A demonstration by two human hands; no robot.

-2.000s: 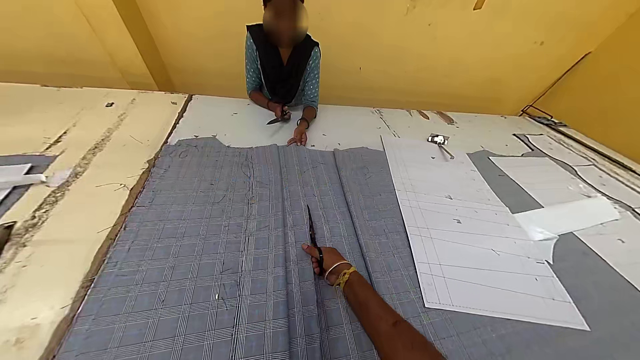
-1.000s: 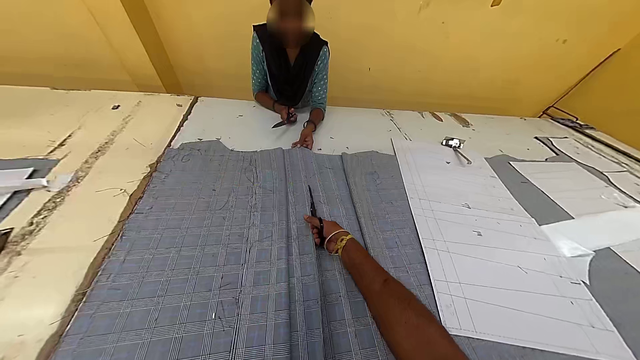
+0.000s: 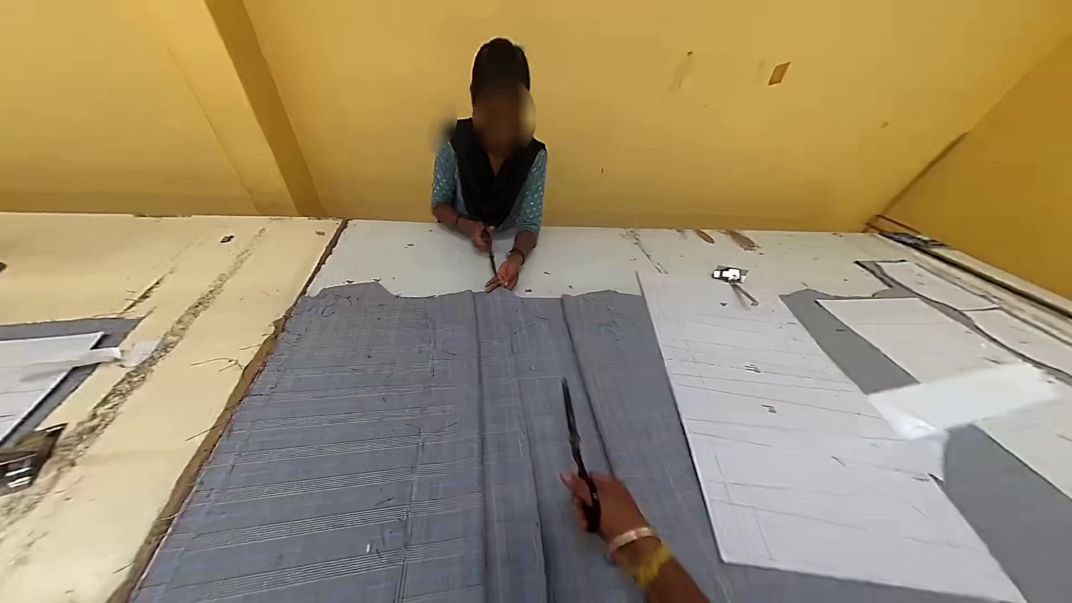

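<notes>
My right hand (image 3: 607,509), with bangles at the wrist, is closed around the handles of a pair of dark scissors (image 3: 573,427). The blades point away from me, over grey-blue checked fabric (image 3: 352,435) that lies in long folds. White pattern paper (image 3: 779,435) marked with lines lies on the cloth to the right of my hand. My left hand is out of view. At the far edge of the fabric, a co-worker's hand (image 3: 508,272) is by the cloth, and the other hand (image 3: 481,236) holds dark scissors (image 3: 492,255).
A co-worker (image 3: 494,176) is at the far side of the white table (image 3: 394,251). A small metal object (image 3: 730,275) lies beyond the pattern paper. More paper pieces (image 3: 888,335) on grey cloth lie at the right. A gap (image 3: 251,368) runs between the tables at the left.
The co-worker's scissors, earlier held to the left above the table, now point down toward the fabric's far edge beside the other hand. My right hand still holds its scissors over the cloth.
</notes>
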